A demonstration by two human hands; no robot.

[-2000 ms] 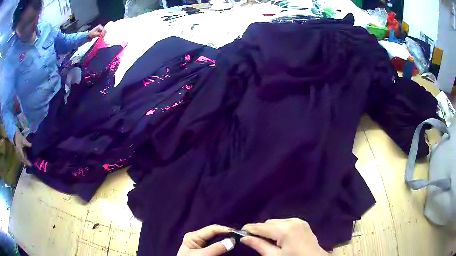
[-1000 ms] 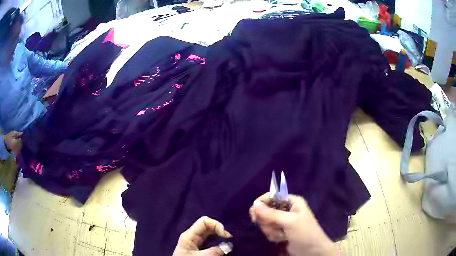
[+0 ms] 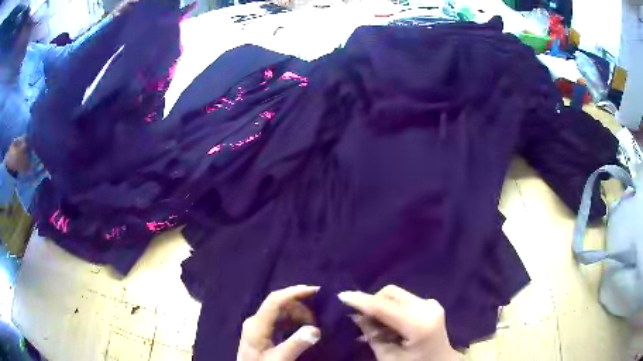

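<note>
A large dark purple garment (image 3: pixel 395 176) lies spread in front of me, its sleeve reaching out to the right. My left hand (image 3: pixel 282 324) is over its near edge at the bottom centre, thumb and forefinger apart; a pale band shows at the thumb. Whether its curled rear fingers touch cloth is hard to tell. My right hand (image 3: pixel 405 324) is just to the right, forefinger pointing toward the left hand, the other fingers curled around the thread snips, which are mostly hidden. Only a small pale tip (image 3: pixel 356 320) shows below the forefinger. No thread can be made out.
A purple garment with pink patches (image 3: pixel 162 169) lies at left, partly raised beside a person in light blue (image 3: pixel 32 77). White cloth (image 3: pixel 211 42) is behind. A grey handbag (image 3: pixel 624 247) stands at the right on the pale wooden table (image 3: pixel 92 303).
My right hand has turned and the upright open blades no longer show. Both hands are closer together. At left, the pink-patched garment has been lifted up in front of the other person.
</note>
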